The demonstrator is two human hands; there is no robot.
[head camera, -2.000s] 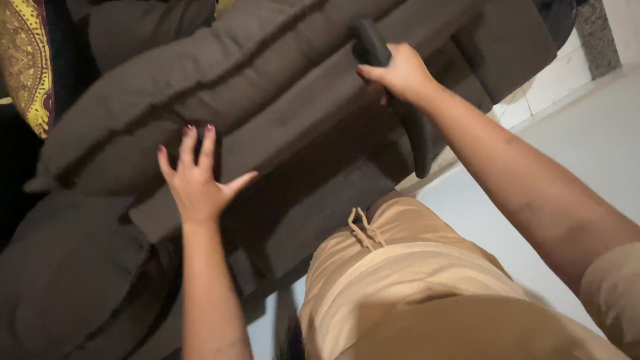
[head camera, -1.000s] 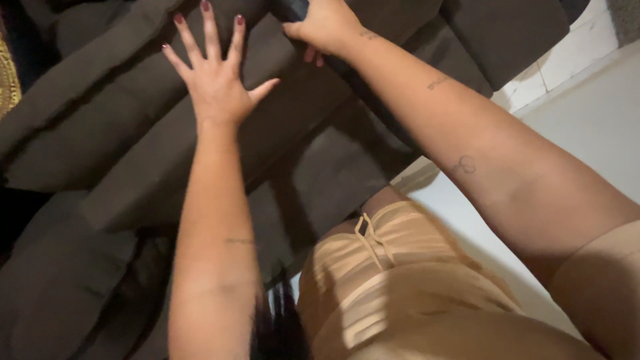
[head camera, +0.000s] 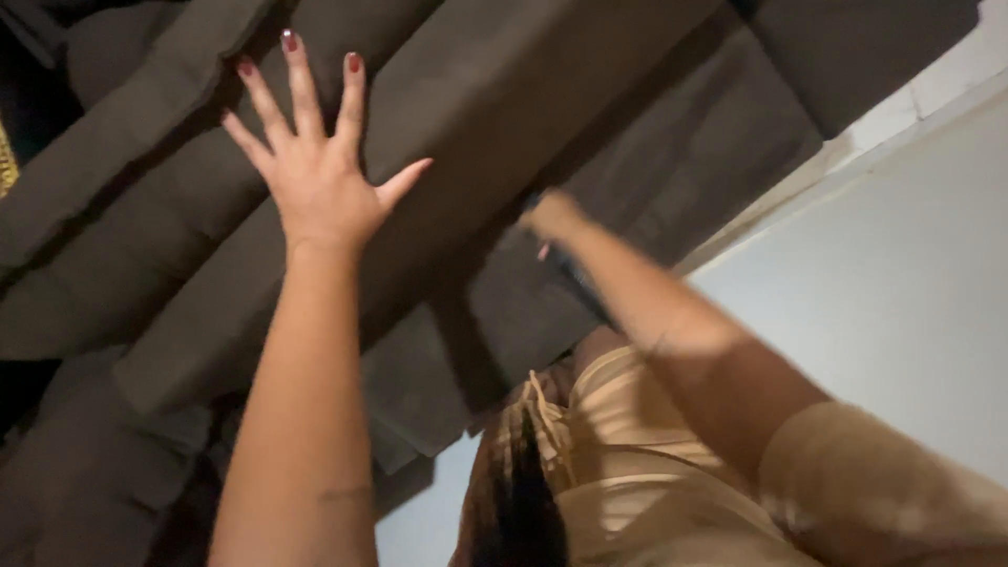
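My left hand (head camera: 327, 181), fingers spread and holding nothing, is over the seat of a dark grey-brown fabric sofa (head camera: 472, 118); whether the palm presses on the cloth cannot be told. Lower and to the right, my right hand (head camera: 555, 220) is closed around a dark, long, narrow object (head camera: 583, 283), in front of the sofa's lower front panel. Motion blur and my forearm hide most of that object, so its kind cannot be told.
Bulky back cushions (head camera: 134, 220) line the upper left. A patterned yellow cloth (head camera: 6, 161) shows at the left edge. Pale floor (head camera: 882, 260) lies at the right, beside a light tiled strip (head camera: 906, 110). Long dark hair (head camera: 520, 504) hangs over my beige shorts (head camera: 630, 409).
My right hand, still around the dark object, has come down from the sofa's seat edge toward my lap since one second ago. My left hand stays spread over the sofa.
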